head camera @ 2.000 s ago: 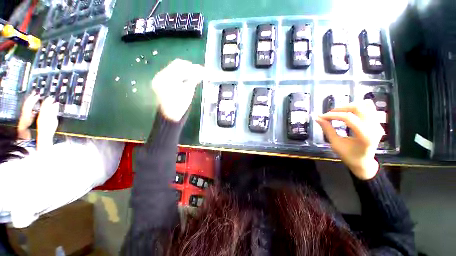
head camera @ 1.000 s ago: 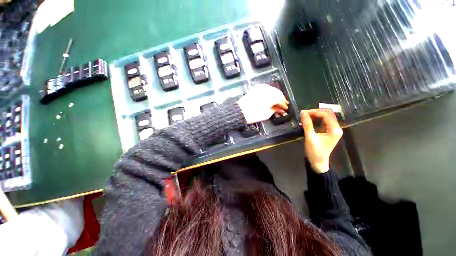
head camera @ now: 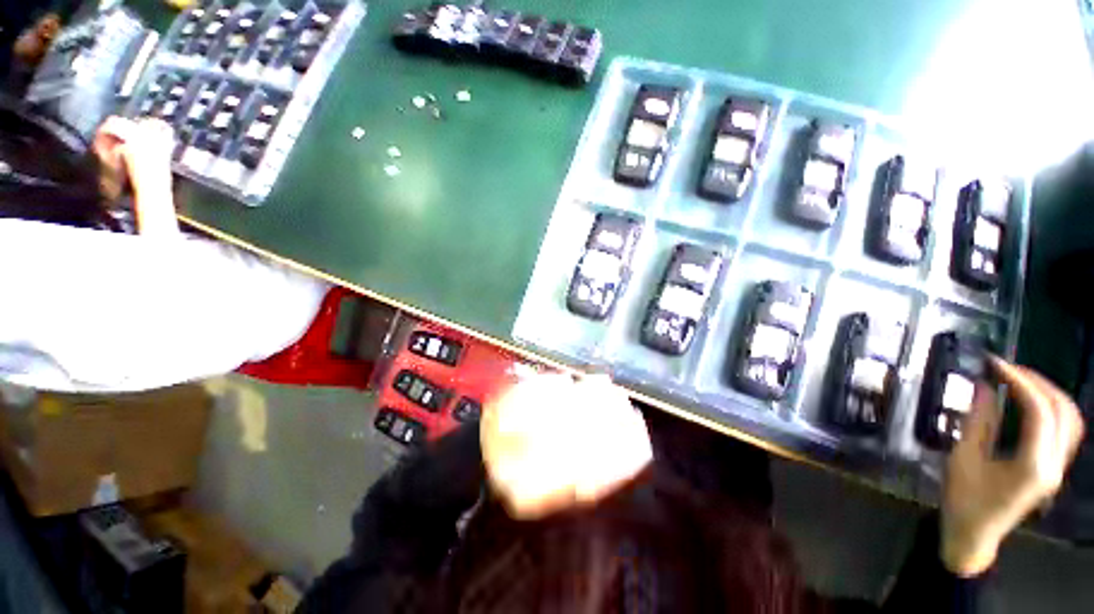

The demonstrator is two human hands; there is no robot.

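Note:
A clear blister tray [head camera: 734, 234] with two rows of pockets lies in front of me, one black device [head camera: 774, 338] in each pocket. My right hand [head camera: 1014, 450] is at the tray's near right corner, fingers bent around the edge of the last device [head camera: 956, 390]; whether it grips it cannot be told. My left hand [head camera: 566, 441] is below the table edge, overexposed and blurred, over the near side of the red tray [head camera: 474, 363]; its fingers cannot be made out.
A row of small black blocks [head camera: 498, 38] lies at the far side. Tiny white pieces [head camera: 394, 152] are scattered on the green mat. At left, a neighbour's hand [head camera: 138, 162] is beside another filled tray [head camera: 270, 180]. A cardboard box [head camera: 114, 444] is on the floor.
My left hand has moved from the tray's right end to below the table edge near the red tray. My right hand is now at the last near-row device. The view has shifted left.

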